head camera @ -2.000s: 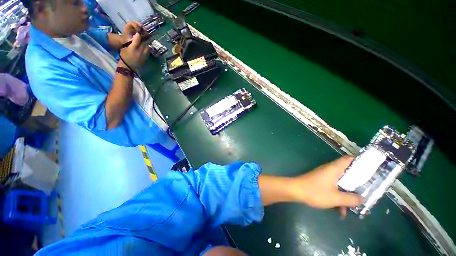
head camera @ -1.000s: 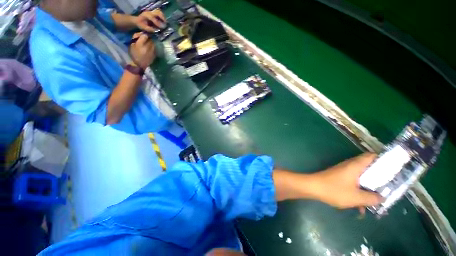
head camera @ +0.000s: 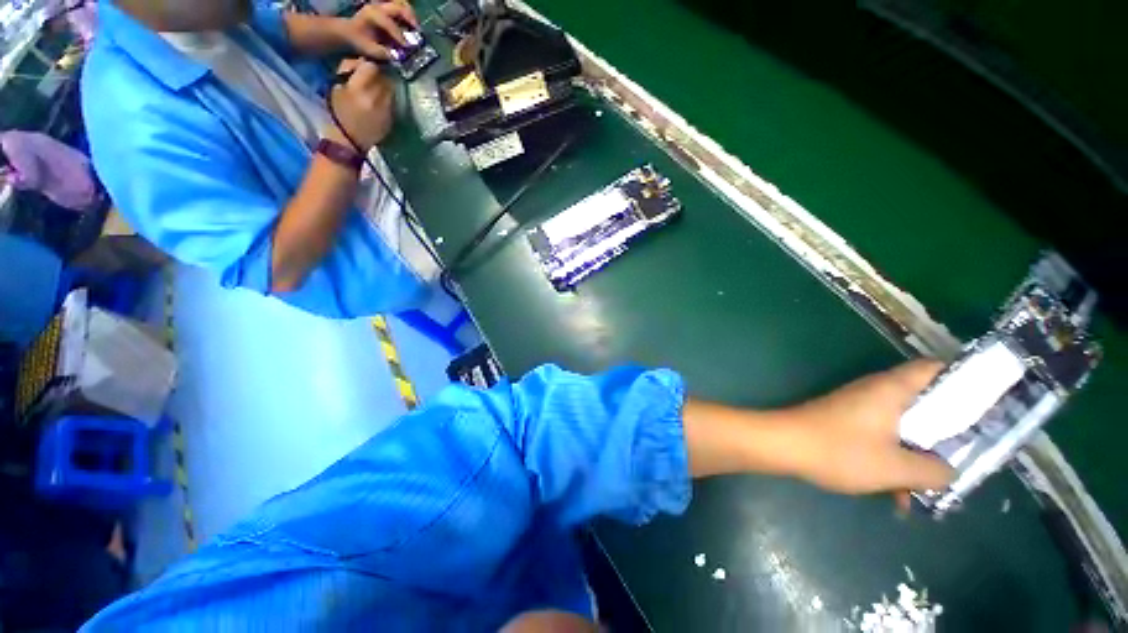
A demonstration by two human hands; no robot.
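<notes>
My left hand (head camera: 872,430) reaches out to the right and grips the lower end of an open phone unit (head camera: 971,396). The unit has a white battery area, and its circuit board end points up and right, over the pale rail. Part of another unit (head camera: 1049,282) shows just behind its far end; I cannot tell whether they touch. A heap of small white pieces (head camera: 899,612) lies at the bottom edge, with a few loose ones to its left. My right hand is not identifiable; a blurred skin-toned patch shows at the bottom edge.
A second phone unit (head camera: 604,226) lies on the green bench (head camera: 742,334). Beyond it are black boxes with labels (head camera: 513,99) and a cable. A worn rail (head camera: 755,204) borders the green conveyor. A person in a blue smock (head camera: 186,148) works at the left.
My left hand and its phone unit have moved right in the picture, closer to the other unit. The view has shifted a little. The neighbour's hands have moved.
</notes>
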